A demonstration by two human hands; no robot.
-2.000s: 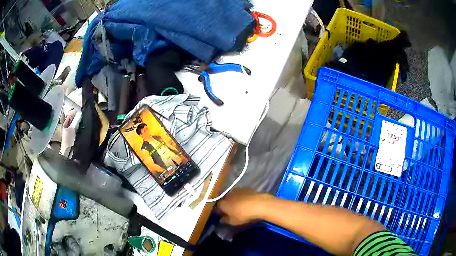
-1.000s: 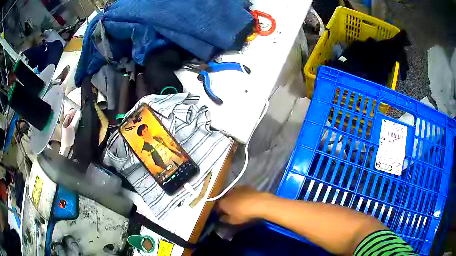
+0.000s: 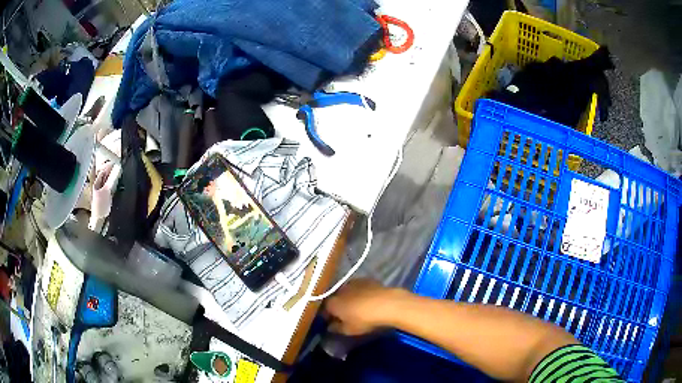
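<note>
My right hand [image 3: 360, 308] reaches in from the lower right, past the blue crate, to the table's wood-coloured front edge. Its fingers are curled downward and the fingertips are partly hidden and blurred. Dark cloth [image 3: 318, 363] lies just below it, with a small greyish patch by the fingertips. I cannot tell whether the hand grips the cloth. My left hand is out of the picture. The white, grimy sewing machine [image 3: 138, 344] stands at the lower left. Its needle area is not visible.
A lit phone [image 3: 238, 222] lies on striped cloth [image 3: 303, 198], its white cable [image 3: 366, 247] hanging past the edge. Blue-handled nippers [image 3: 318, 135], red-orange loops [image 3: 398, 34] and denim [image 3: 262, 37] lie beyond. A blue crate [image 3: 512, 280] and yellow basket [image 3: 469, 93] are right; thread cones [image 3: 45, 153] left.
The picture on the phone screen has changed. My right hand and arm are in nearly the same place, and nothing else has visibly moved.
</note>
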